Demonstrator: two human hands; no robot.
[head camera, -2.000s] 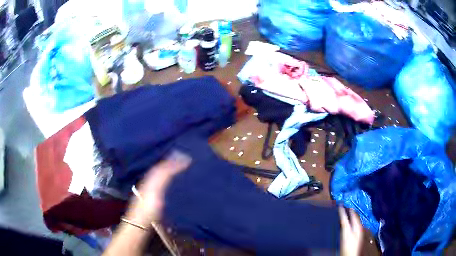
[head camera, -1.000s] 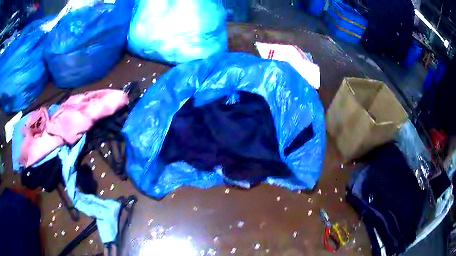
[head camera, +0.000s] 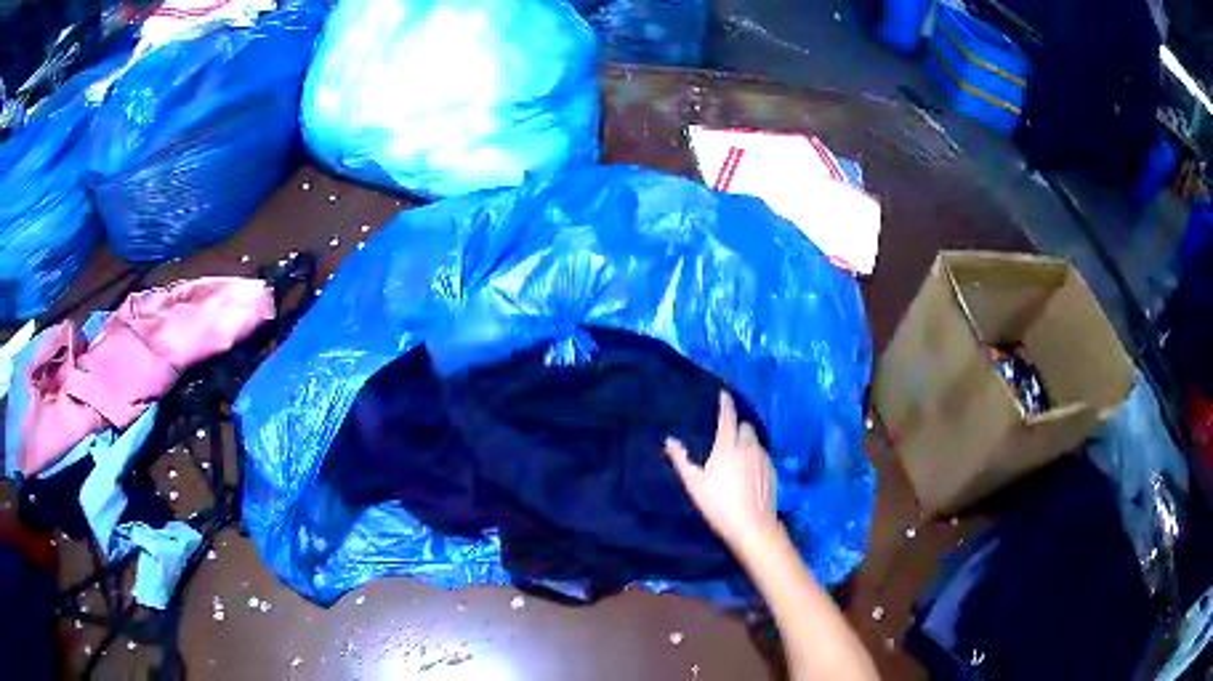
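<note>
The open blue poly bag (head camera: 798, 333) lies in the middle of the brown table, its crinkled mouth spread towards me. Dark navy garments (head camera: 572, 452) fill the mouth and reach its front edge; single pieces cannot be told apart. My right hand (head camera: 732, 486) comes in from the bottom right and lies on the right part of the dark cloth. Its thumb and a finger are spread, and no cloth is visibly gripped; the other fingers are hard to make out. My left hand is out of the picture.
Full blue bags (head camera: 452, 100) stand behind. A pink garment (head camera: 173, 333) and light blue strip (head camera: 113, 486) lie over black hangers at left. White paper (head camera: 798, 200) lies behind the bag. An open cardboard box (head camera: 944, 399) and a dark garment stack (head camera: 1064, 572) stand at right.
The view has swung right from the folded navy pile to the open bag. Both hands were on navy cloth, then neither showed; now my right hand is on the bag's garments. The scissors no longer show.
</note>
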